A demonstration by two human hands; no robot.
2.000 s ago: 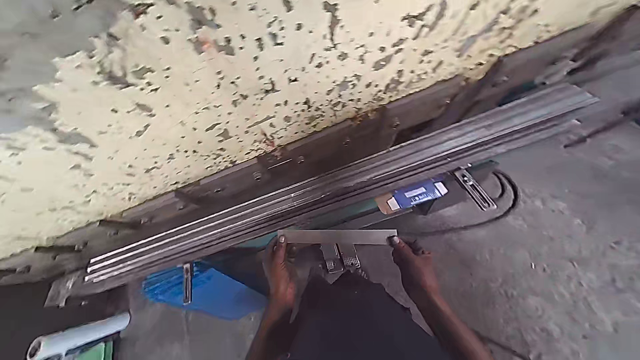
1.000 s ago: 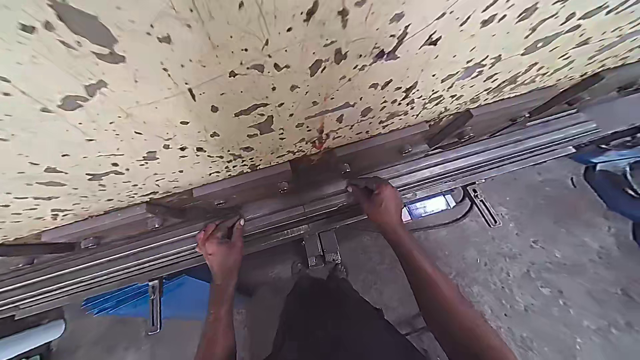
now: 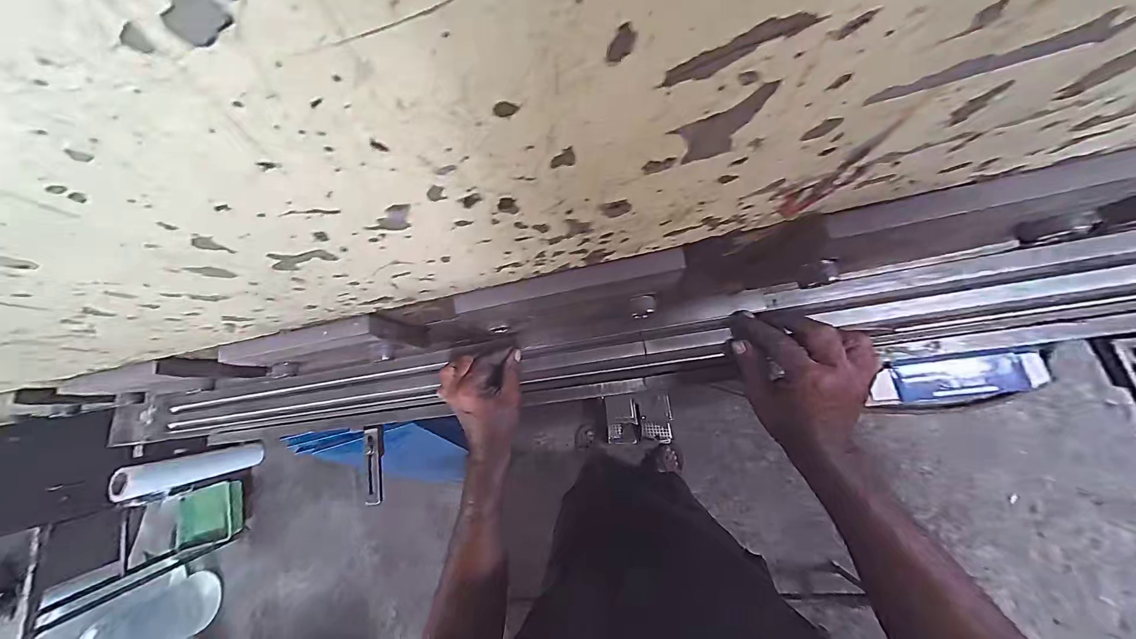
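Note:
My left hand is at the long grooved metal die of what looks like a press brake, fingers bent at its rear edge. Farther right, my right hand rests over the same die, thumb and forefinger reaching toward the dark bolted tool holder. Whether either hand grips the flat metal strip cannot be told; the strip does not stand out from the die's grey surfaces. Above both hands is the machine's cream beam with chipped paint.
A foot pedal is below the die, near my feet. Blue sheeting and a slotted metal bracket are at left, beside a white roll and a green item. A blue-and-white box is at right.
Two seconds ago both hands held a flat metal strip in front of the die; since then they have moved forward to the die, under the beam. The view has moved closer.

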